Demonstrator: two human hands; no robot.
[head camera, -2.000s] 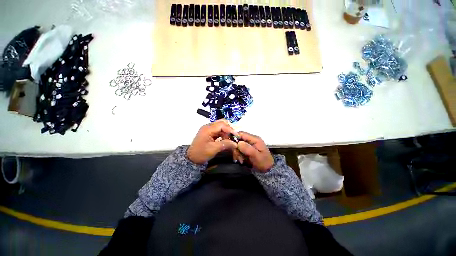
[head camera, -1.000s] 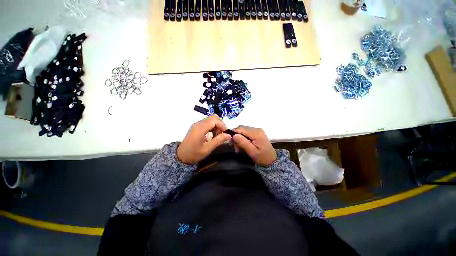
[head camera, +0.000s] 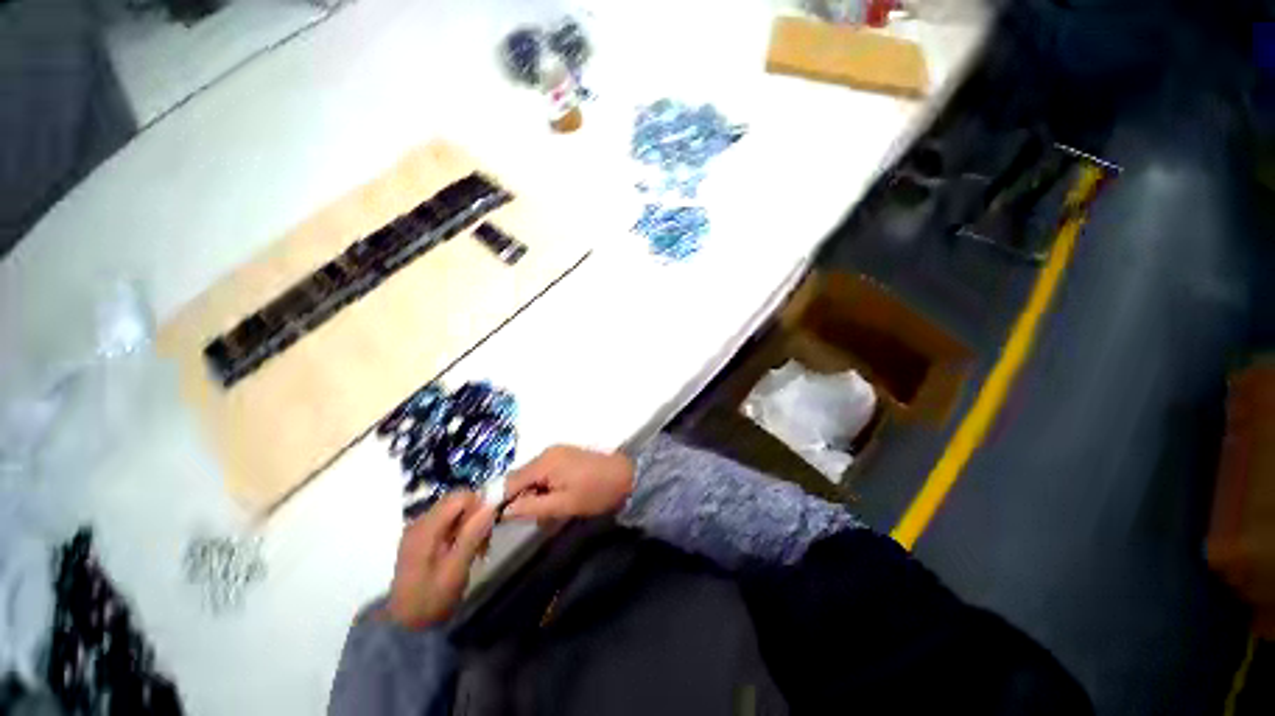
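My left hand (head camera: 439, 557) and my right hand (head camera: 571, 485) are close together at the table's front edge. Between their fingertips is a small dark piece (head camera: 520, 494), likely a strap tab; it is blurred and mostly covered by the fingers. Right beyond the hands lies a mixed heap of black straps and blue-silver metal (head camera: 455, 434). A row of black straps (head camera: 357, 280) lies on the tan board (head camera: 406, 343), with a short set of straps (head camera: 499, 242) beside the row.
Metal clasp piles (head camera: 674, 231) lie beyond the board's right end, near a small amber bottle (head camera: 565, 115) and a tan block (head camera: 847, 56). Wire rings (head camera: 224, 571) and a loose strap pile (head camera: 101, 636) are at lower left. An open brown box (head camera: 874, 350) stands below the table edge.
The head view has turned to the right and tilted, so the table now runs diagonally and the picture is blurred. Both hands remain together at the small dark piece.
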